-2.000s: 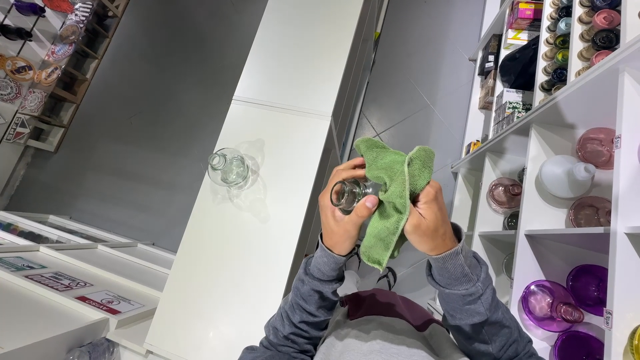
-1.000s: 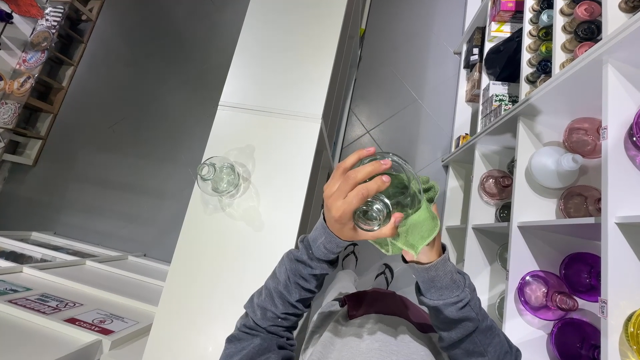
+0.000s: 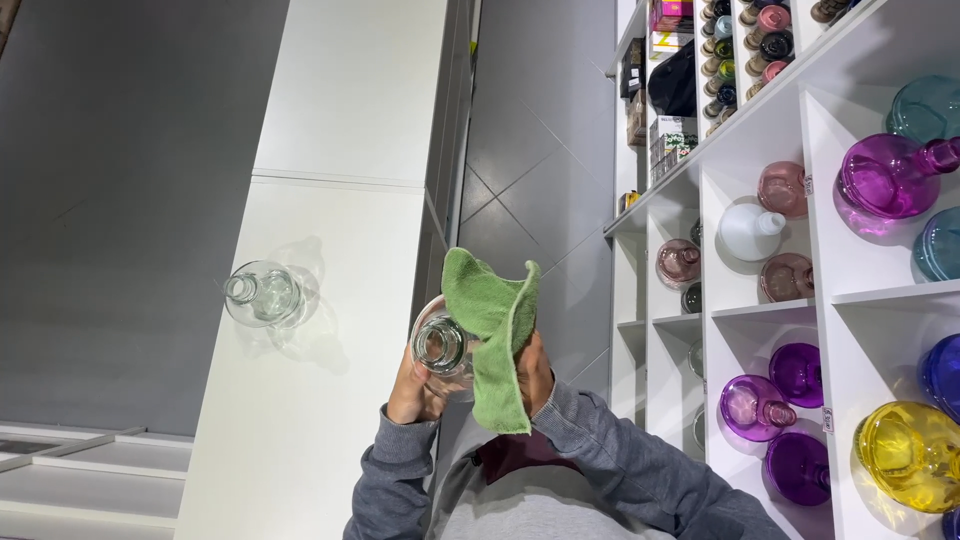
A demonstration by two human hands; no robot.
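Observation:
My left hand (image 3: 417, 388) grips a clear glass hookah base (image 3: 439, 346) from the left and below, its mouth turned up toward me. A green microfiber cloth (image 3: 491, 319) lies against the right side of the glass and hides part of it. My right hand (image 3: 532, 371) holds that cloth from the right, its fingers mostly hidden behind the fabric. Another clear glass base (image 3: 264, 294) stands by itself on the white countertop (image 3: 330, 420), to the left of my hands.
On the right, white shelving (image 3: 825, 330) holds glass bases, among them a purple one (image 3: 757, 407), a yellow one (image 3: 909, 456) and a frosted white one (image 3: 750, 231). Boxes (image 3: 671, 142) stand farther up the shelves. Tiled floor (image 3: 540, 187) runs between counter and shelving.
The glass in my left hand has turned from lying tilted across my palm to mouth toward me. The cloth, bunched under it a second ago, hangs spread at its right side again.

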